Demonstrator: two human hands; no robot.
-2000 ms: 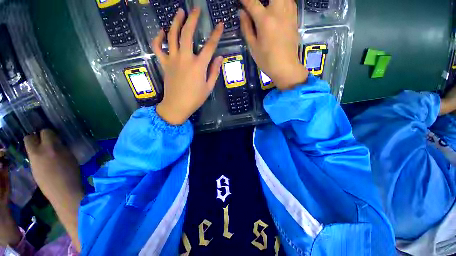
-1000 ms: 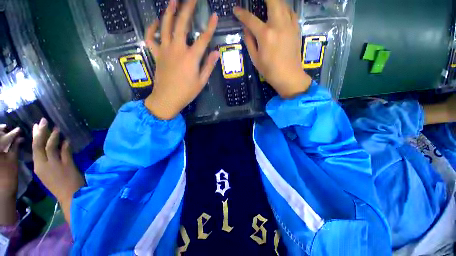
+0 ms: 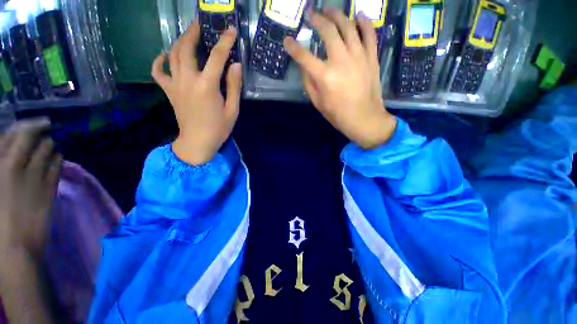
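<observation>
A clear blister tray [image 3: 468, 105] holds a near row of several black keypad phones with yellow frames and lit screens. My left hand [image 3: 201, 101] rests with spread fingers over the leftmost phone [image 3: 216, 24], a fingertip at its keys. My right hand [image 3: 347, 82] lies over the tray, its thumb at the keypad of the tilted second phone [image 3: 272, 50] and its fingers over the third phone [image 3: 369, 11]. Neither hand grips anything. The fourth phone [image 3: 419, 57] and the fifth phone [image 3: 479, 47] are uncovered.
Another clear tray [image 3: 95, 95] with dark phones and green patches lies at upper left. Green pieces [image 3: 549, 66] lie on the bench at upper right. A neighbour's blurred hand [image 3: 25, 183] and pink sleeve are at left. A blue sleeve [image 3: 531, 209] is at right.
The view has shifted toward the tray's near row, which now sits higher in the picture. My hands have moved from the far row to near-row phones. The neighbour's hand at left has moved.
</observation>
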